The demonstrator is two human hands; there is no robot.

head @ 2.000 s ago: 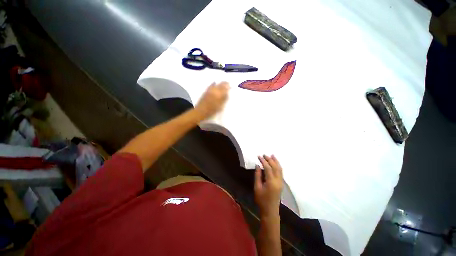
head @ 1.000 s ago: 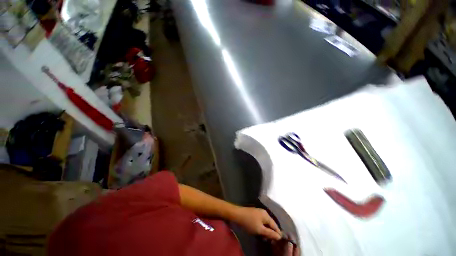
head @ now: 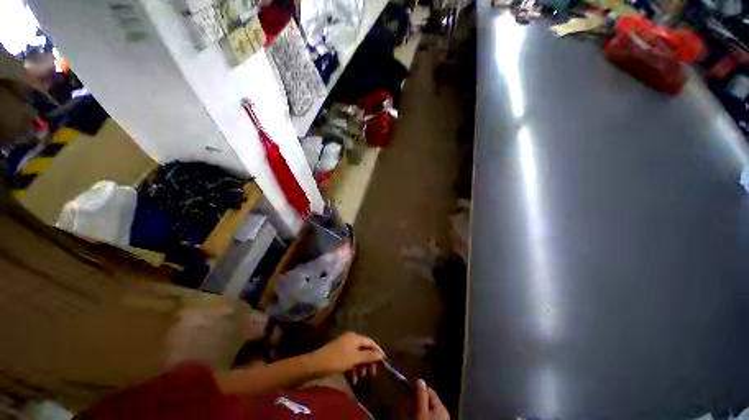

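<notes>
My left hand (head: 353, 353) is low in the middle of the view, with its fingertips closed on one end of a slim dark marker pen (head: 396, 372). My right hand (head: 430, 403) is at the bottom edge, partly cut off, with its fingers at the pen's other end. The pen slants down to the right between the two hands, beside the table edge. Its fine details are too blurred to tell.
The dark grey cutting table (head: 624, 246) runs along the right. A crumpled red plastic bag (head: 649, 53) lies at its far part. Left of the aisle are an open box holding a plastic bag (head: 308, 283), a white pillar (head: 205, 90) and dark bundles (head: 193, 201).
The view has swung left, and the white fabric lay, shears, weights and red template have left the picture. My hands, first apart at the lay, have come together at the pen.
</notes>
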